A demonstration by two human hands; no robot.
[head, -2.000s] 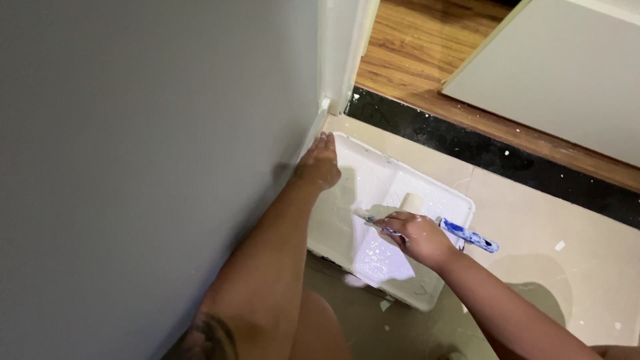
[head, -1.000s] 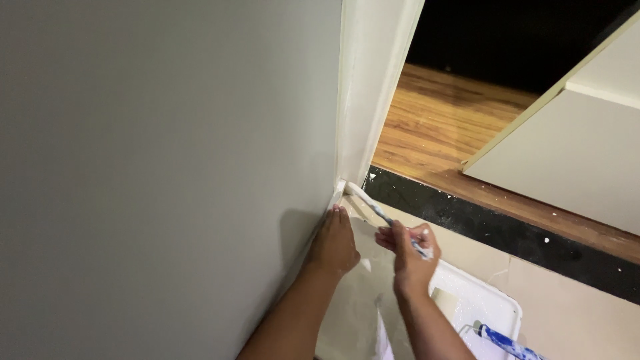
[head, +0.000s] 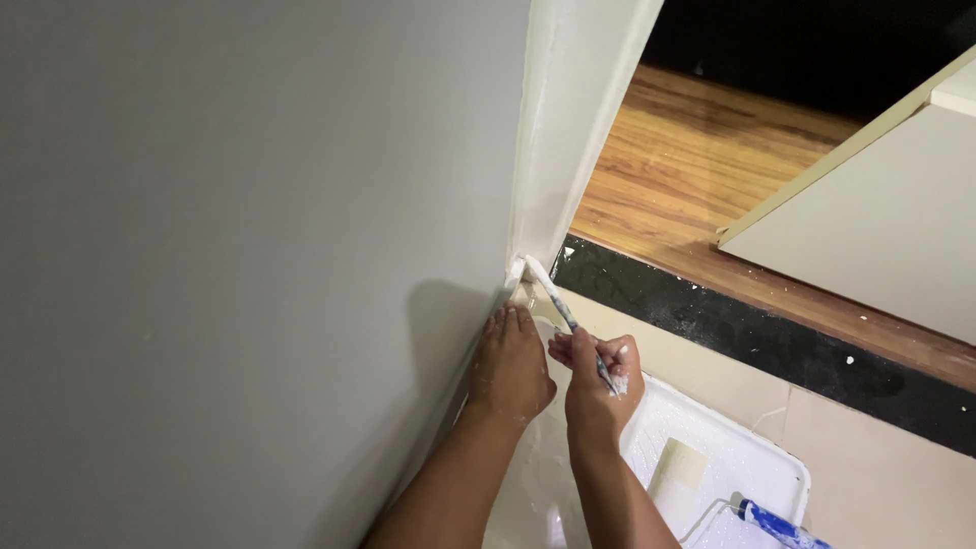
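My right hand (head: 602,389) grips a thin paintbrush (head: 563,305) by its paint-smeared handle. The brush's white-coated tip touches the foot of the white door frame (head: 560,130), where it meets the grey wall (head: 267,229). Just left of it, my left hand (head: 509,366) lies flat with fingers pointing up, against the base of the wall; whether it presses on something thin there I cannot tell. White paint marks both hands. Below and right, a white paint tray (head: 740,427) holds a paint roller (head: 679,476) with a blue handle (head: 778,526).
A black threshold strip (head: 732,335) with white specks crosses the doorway between beige floor tiles (head: 862,457) and a wood floor (head: 709,152). A pale door or panel (head: 862,221) stands at the right. The grey wall fills the left side.
My right hand has gone from over the tray to the foot of the door frame with the paintbrush. My left hand has left the tray's edge and rests by the wall base. The view has shifted.
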